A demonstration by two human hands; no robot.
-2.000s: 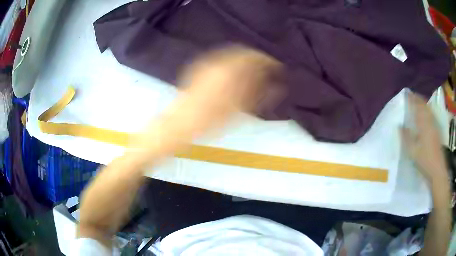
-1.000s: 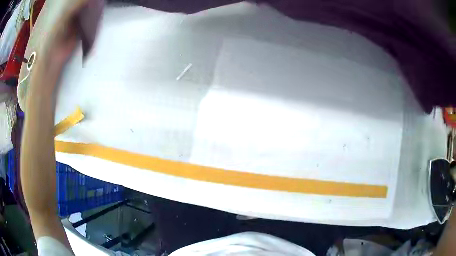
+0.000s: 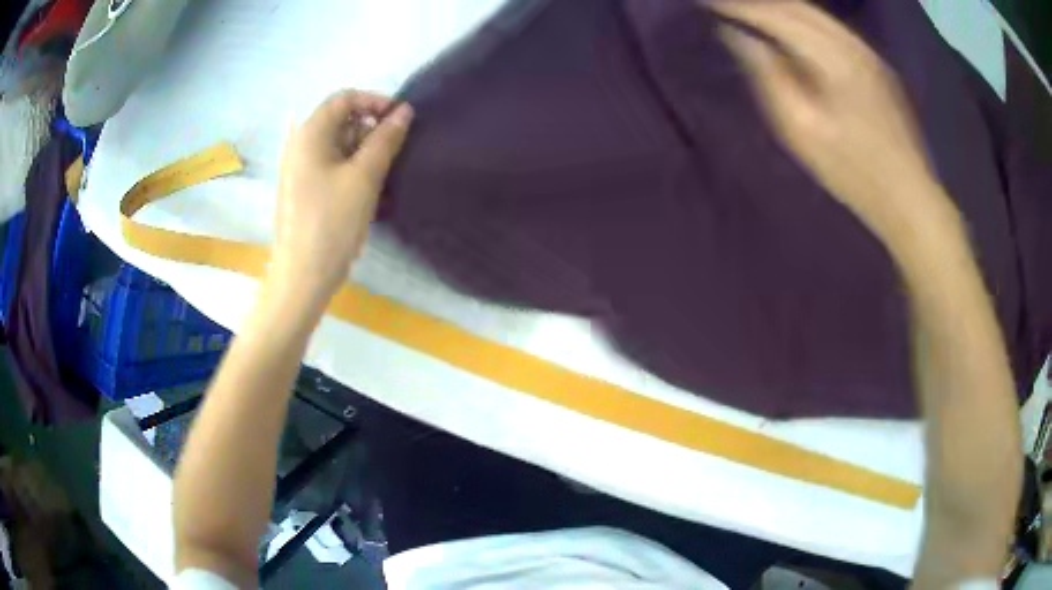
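Note:
The dark purple garment piece (image 3: 554, 196) lies across the middle and right of the white-covered table, its lower edge just above the long strip. My left hand (image 3: 346, 144) pinches the garment's left edge between thumb and fingers. My right hand (image 3: 813, 98) is over the upper part of the cloth, slightly blurred, its fingertips at a fold near the top edge; its grip on the cloth is partly hidden. The long yellow-orange strip (image 3: 519, 375) lies along the table's near edge, its left end curled up and back. My left forearm crosses over it.
The white table cover (image 3: 231, 69) shows at upper left and along the front. A grey padded form (image 3: 127, 58) stands at the upper left. A blue crate (image 3: 150, 328) is below left, with dark cloth hanging beside it. My white garment shows at the bottom.
The purple cloth was pulled up and away, baring the table, and now lies spread over its middle and right. My left hand has moved from the far left to the cloth's edge. My right hand has come in over the cloth.

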